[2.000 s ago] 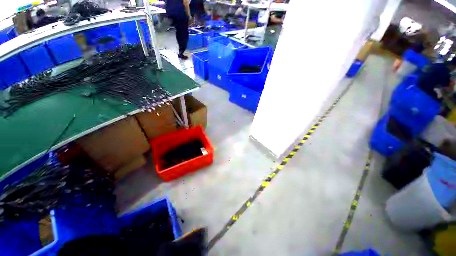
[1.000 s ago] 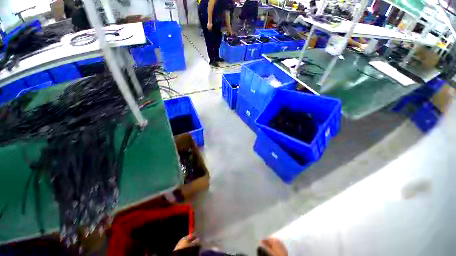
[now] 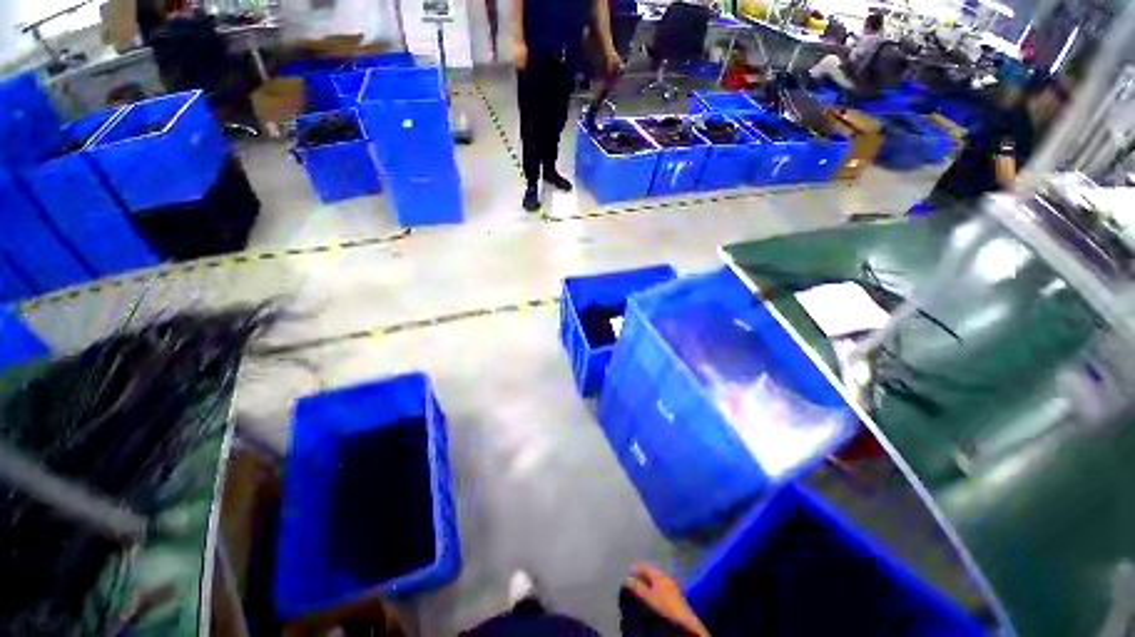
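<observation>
My right hand [image 3: 666,597] is at the bottom edge, bare, partly cut off and blurred. Its fingers are slightly apart, with nothing seen in them. It is just left of a blue tote [image 3: 734,554] with a dark inside, cut off by the bottom edge; I cannot tell if they touch. My left hand is not in view. A blue tote [image 3: 446,535] with black contents stands on the floor at lower left. Another tall blue tote stack [image 3: 647,436] with clear plastic on top stands ahead, beside a smaller blue tote [image 3: 575,336] holding black items.
Black cables [image 3: 112,386] lie on the blurred bench at left. A green bench [image 3: 797,255] with a white sheet [image 3: 843,307] is at right. A person [image 3: 548,87] stands beyond the yellow-black floor tape [image 3: 423,324], near a row of totes [image 3: 616,174]. More blue totes [image 3: 162,162] stand far left.
The view has swung left and moved forward past the pillar and red bin. The near totes appear closer. The left hand has left the picture; the right hand is still at the bottom edge.
</observation>
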